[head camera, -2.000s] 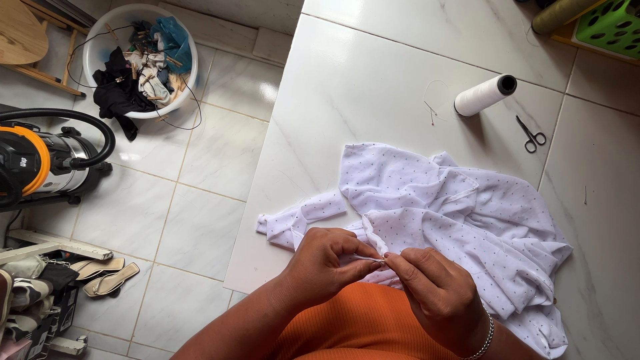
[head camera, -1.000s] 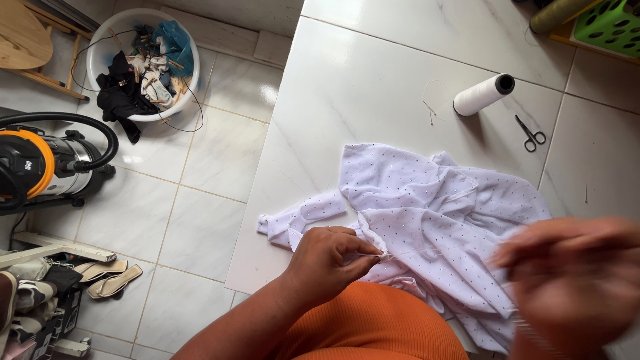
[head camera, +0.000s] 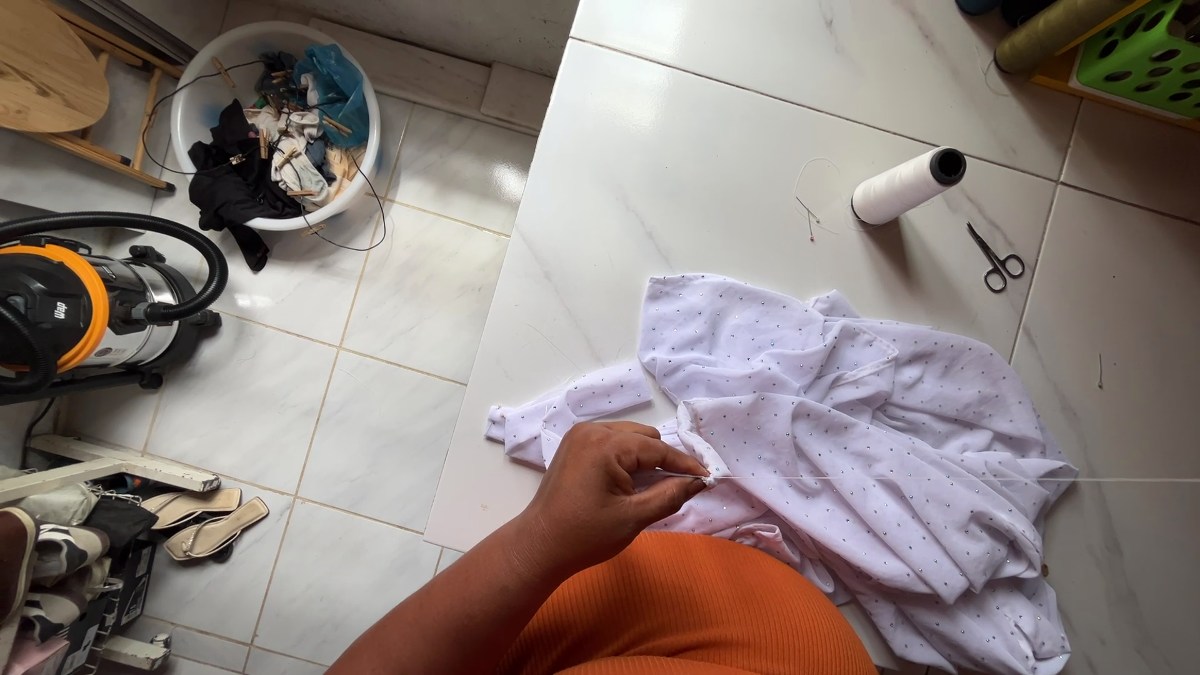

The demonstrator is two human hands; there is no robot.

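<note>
My left hand (head camera: 623, 478) pinches the edge of a white garment (head camera: 872, 450) dotted with small shiny specks, which lies in folds on the tiled tabletop. From the pinched edge a taut white thread (head camera: 984, 479) runs right, across the cloth and out of the frame. My right hand is outside the view. Beyond the garment a cone of white thread (head camera: 898, 187) stands on the table, with small scissors (head camera: 996, 258) to its right. Pins (head camera: 808, 220) lie to the left of the cone, and what looks like another pin (head camera: 1101, 370) lies at the right.
A green perforated basket (head camera: 1139, 61) is at the top right. On the floor at left are a white basin (head camera: 372, 155) of clothes and clothespins, a wet-dry vacuum cleaner (head camera: 103, 300), sandals (head camera: 217, 530) and a rack (head camera: 122, 464) with shoes. The table's left edge (head camera: 497, 309) borders the floor.
My right hand was at the cloth beside my left hand, then moved away to the right and out of view. The thread now stretches that way. My left hand has stayed at the cloth.
</note>
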